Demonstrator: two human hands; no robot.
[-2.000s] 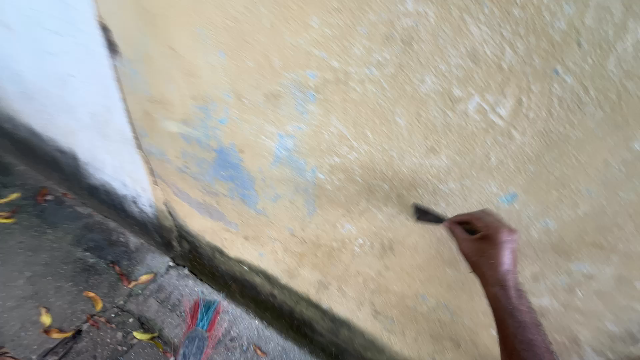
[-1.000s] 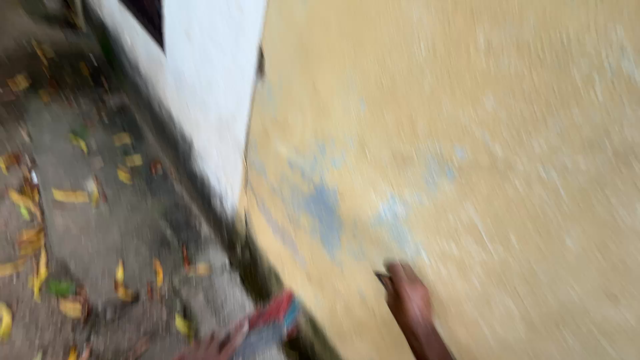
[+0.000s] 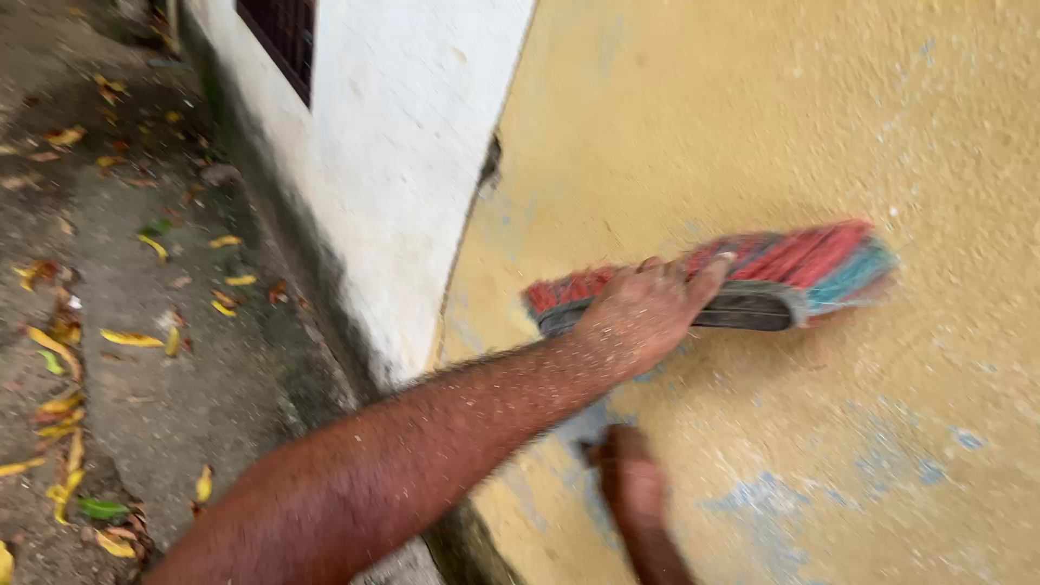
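My left hand (image 3: 646, 313) grips the dark head of a broom brush (image 3: 780, 268) with red and teal bristles, which lie against the yellow painted wall (image 3: 731, 138). Pale dust specks cover the forearm. Below it, near blue patches of bared paint (image 3: 764, 496), my right hand (image 3: 635, 479) is closed around a small dark scraper (image 3: 589, 451); only its tip shows and the hand is blurred.
A white wall section (image 3: 390, 122) with a dark window grille (image 3: 284, 41) adjoins the yellow wall at the left. A dark, stained wall base (image 3: 284, 203) borders the concrete ground (image 3: 195, 406), where yellow leaves (image 3: 132, 338) are scattered.
My left hand has come up with the broom brush from the lower left onto the wall. My right hand stays by the wall with the scraper. The view has shifted left.
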